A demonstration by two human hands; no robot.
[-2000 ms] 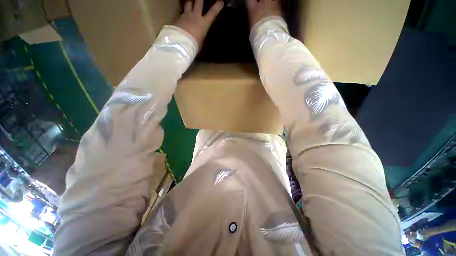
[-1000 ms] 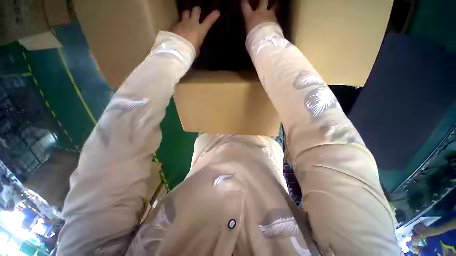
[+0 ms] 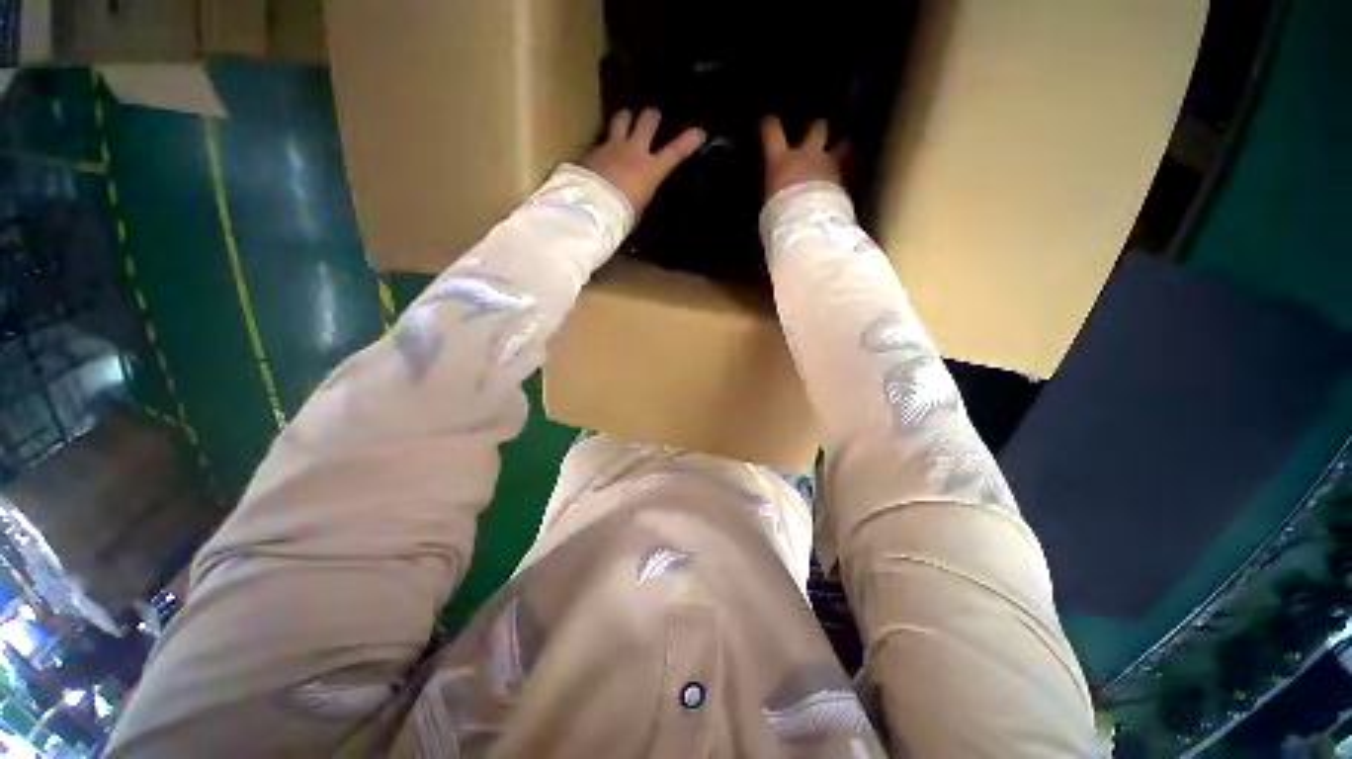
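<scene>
An open cardboard carton stands right in front of me, with its flaps spread to the left, right and toward me. Its inside is very dark. My left hand and my right hand are inside the carton, fingers spread, over or on a dark surface. What that surface is cannot be told, nor whether the fingertips touch or press on it. No held object shows in either hand.
A flat dark grey sheet lies at the right on a green surface. Beyond it is a curved line with small dark parts. Green floor with yellow tape is at the left, with cardboard at the upper left.
The carton and both hands now sit lower in the picture, and more of the dark inside shows. The fingers of both hands are now fully in view. The grey sheet also appears lower.
</scene>
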